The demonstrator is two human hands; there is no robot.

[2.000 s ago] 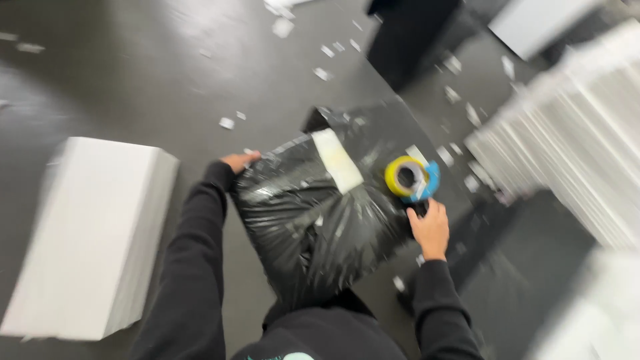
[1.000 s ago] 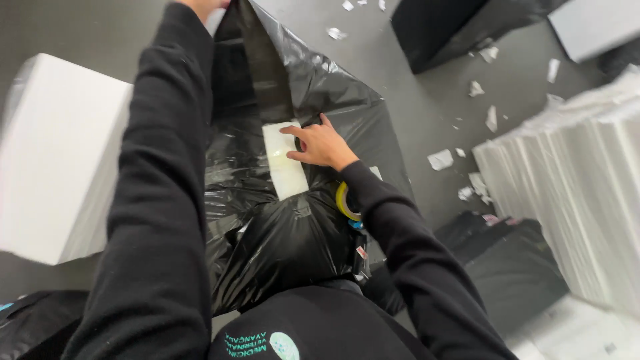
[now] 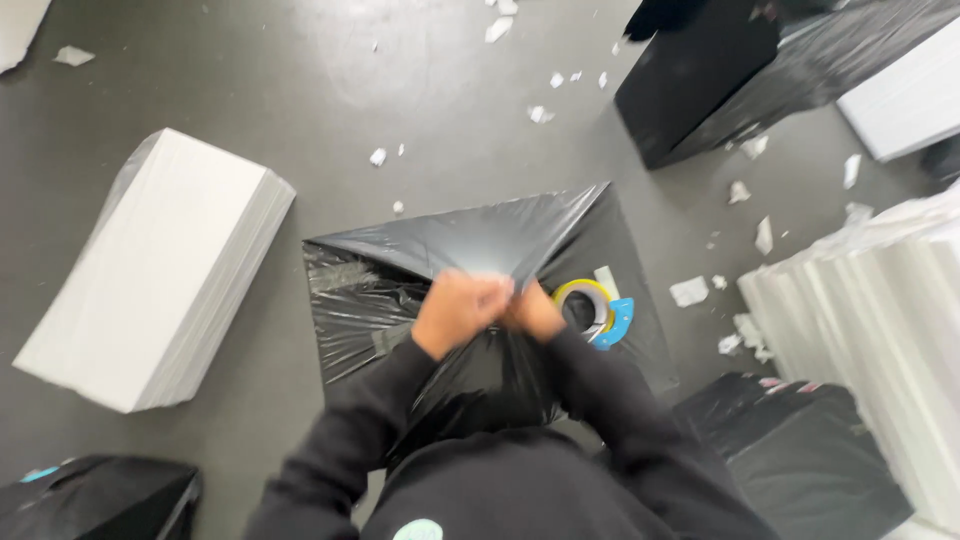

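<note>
Black plastic sheeting (image 3: 480, 225) wraps a bulky package in front of my body, its far flap folded inward toward my hands. My left hand (image 3: 459, 311) is closed on gathered plastic near the middle of the top. Right beside it, my right hand (image 3: 534, 313) also grips the plastic; both are slightly blurred. A roll of tape with a yellow rim (image 3: 585, 307) and a blue dispenser (image 3: 616, 324) lies on the package, just right of my right hand. A pale strip (image 3: 606, 281) shows behind the roll. What the package holds is hidden.
At left lies a stack of white sheets (image 3: 150, 262) in clear film. More white stacked sheets (image 3: 862, 300) stand at right. Black-wrapped packages lie at upper right (image 3: 697, 82), lower right (image 3: 817, 457) and lower left (image 3: 97, 495). White scraps (image 3: 688, 291) are scattered over the grey floor.
My left hand has come down from the upper edge of the view with the far flap. My right hand has left the pale strip at the centre, which the plastic now covers.
</note>
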